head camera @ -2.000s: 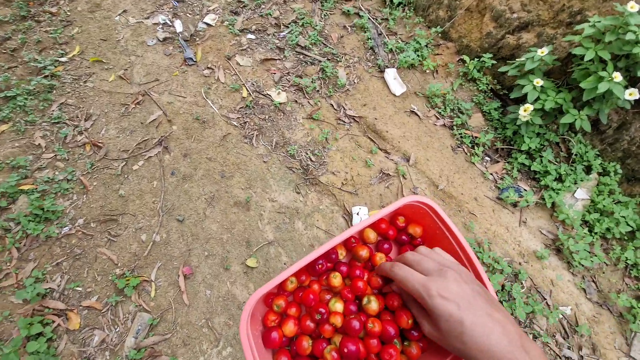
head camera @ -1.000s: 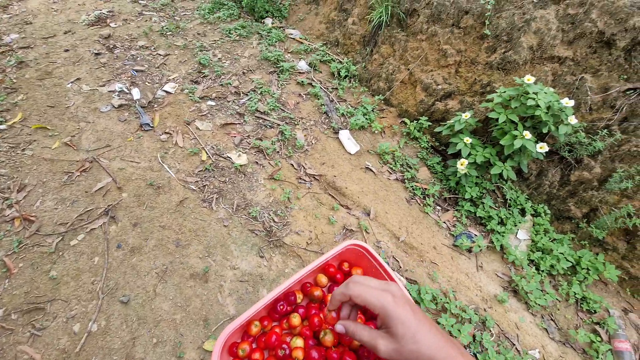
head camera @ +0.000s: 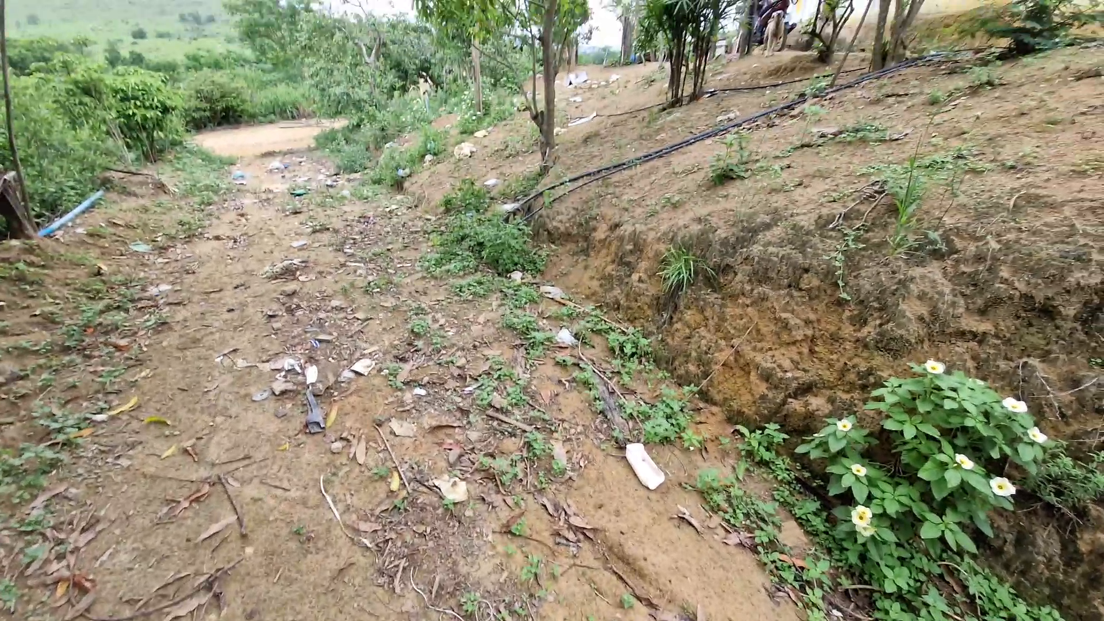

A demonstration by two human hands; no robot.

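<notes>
Neither of my hands shows in the head view now, and what they hold or touch is hidden. The red plastic tub of red fruits is also out of view. Nearest in view lies a dirt path (head camera: 285, 483) strewn with dry leaves and twigs. A white piece of litter (head camera: 644, 467) rests on the soil toward the right, and a dark grey scrap (head camera: 314, 412) lies left of it.
On the right rises an earthen bank (head camera: 776, 319), with a white-flowered bush (head camera: 931, 466) at its foot. Black hoses (head camera: 690, 142) run along the slope. A thin tree trunk (head camera: 548, 86) stands ahead. At the left edge lies a blue pipe (head camera: 72, 213).
The view has tilted up along the path. The red tub and the hand in its fruits, seen in both earlier frames, have left the view.
</notes>
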